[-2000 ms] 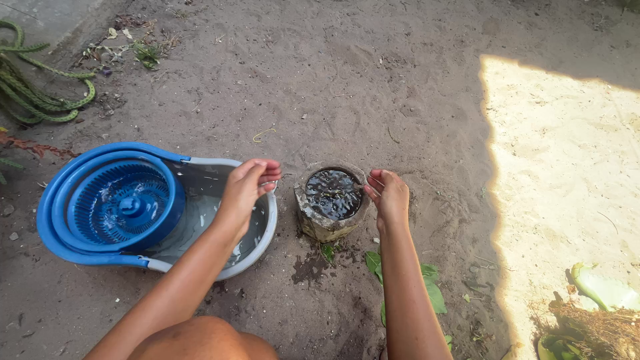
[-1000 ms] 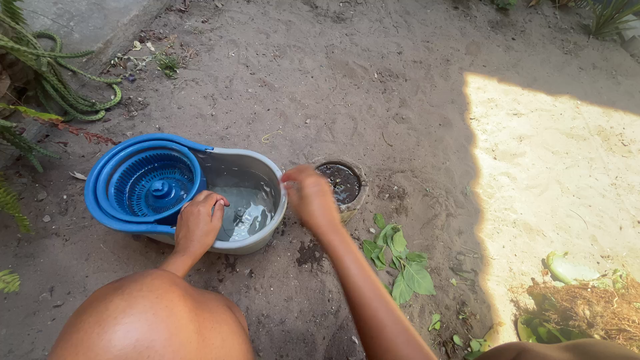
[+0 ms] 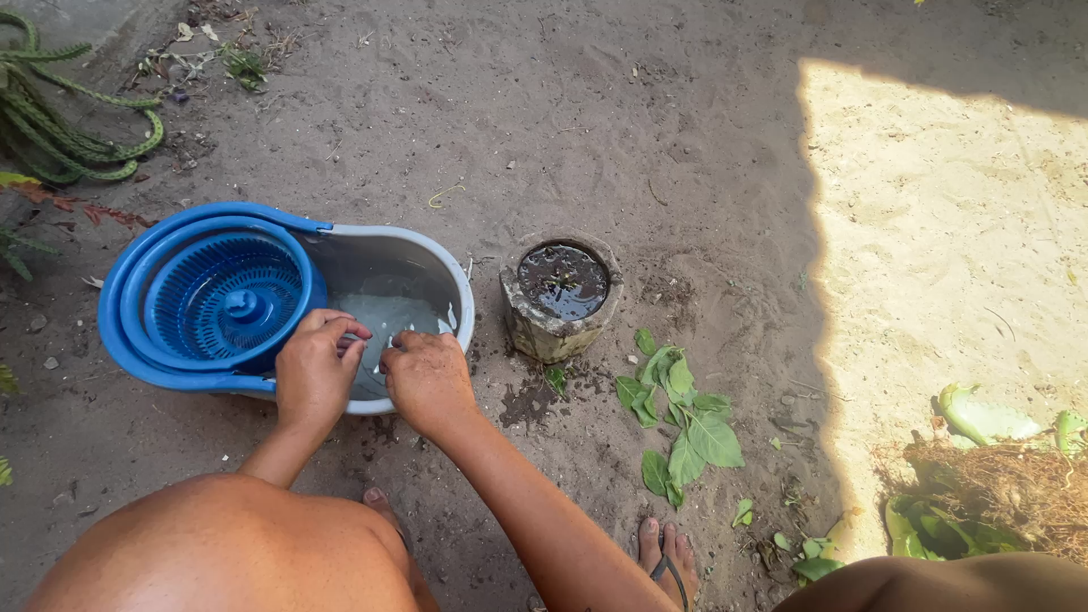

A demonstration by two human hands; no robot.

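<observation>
A grey and blue plastic mop bucket (image 3: pixel 455 280) holds cloudy water in its grey part. In its left part sits a blue spinner basket (image 3: pixel 242 306). Over the water, beside the basket, is my left hand (image 3: pixel 316 361), its fingers curled towards the thumb. My right hand (image 3: pixel 429 378) hangs over the bucket's near side with its fingertips bent down; a small pale bit shows close to them, and whether it is held cannot be told. To the right of the bucket a weathered concrete pot (image 3: pixel 557 336) is filled with dark water, with small plant bits on top.
Cut green leaves (image 3: pixel 701 433) lie on the sandy ground right of the pot. Dried roots (image 3: pixel 1011 493) and pale green plant pieces lie at the lower right. A trailing cactus (image 3: pixel 76 127) stands at the upper left. My sandalled foot (image 3: pixel 671 565) is below the leaves.
Two seconds ago my hands were apart on either side of the pot. My right hand has moved left from between pot and bucket and is now near my left hand, over the bucket.
</observation>
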